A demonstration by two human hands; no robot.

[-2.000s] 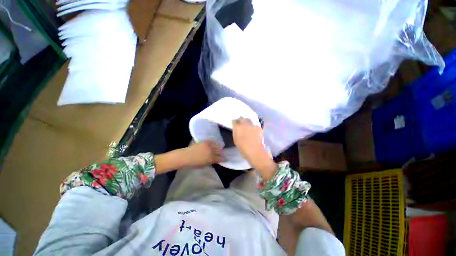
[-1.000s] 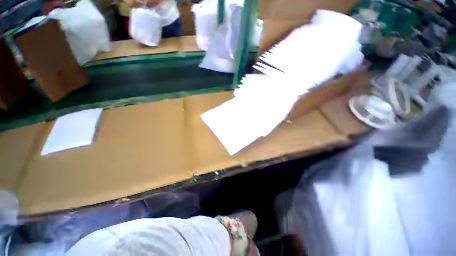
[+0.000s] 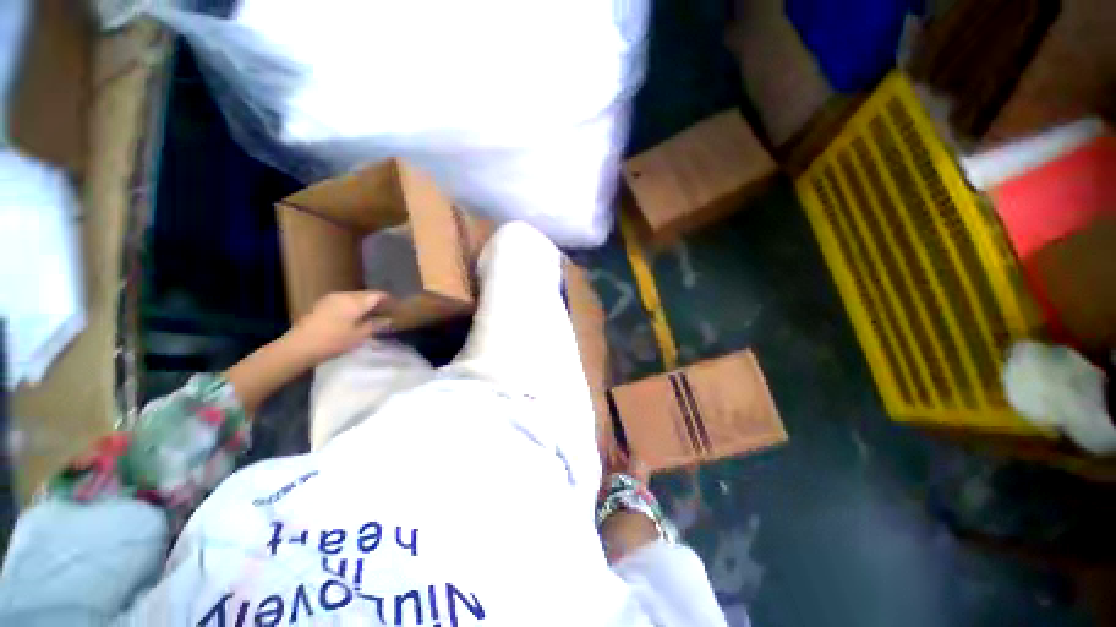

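An open brown carton (image 3: 438, 239) stands between my knees, tilted, with its opening towards me. A grey shape (image 3: 392, 260) shows inside it. My left hand (image 3: 344, 323) grips the carton's near edge. My right hand (image 3: 622, 461) is low beside my right thigh, small and partly hidden, at the left edge of a closed-looking brown carton (image 3: 704, 412) with dark stripes. Whether it grips that carton cannot be told. Another brown carton side (image 3: 589, 337) shows beside my right knee.
A large clear bag of white foam (image 3: 453, 92) lies beyond my knees. The cardboard-covered bench (image 3: 92, 355), with white foam pads (image 3: 39, 270), is at left. On the dark floor at right are a brown carton (image 3: 700, 174), a yellow crate (image 3: 918, 257) and something red (image 3: 1062, 202).
The view has swung from the bench back to my lap and the floor at right. The white foam loop both hands held earlier is out of sight; my right hand has moved down to the right.
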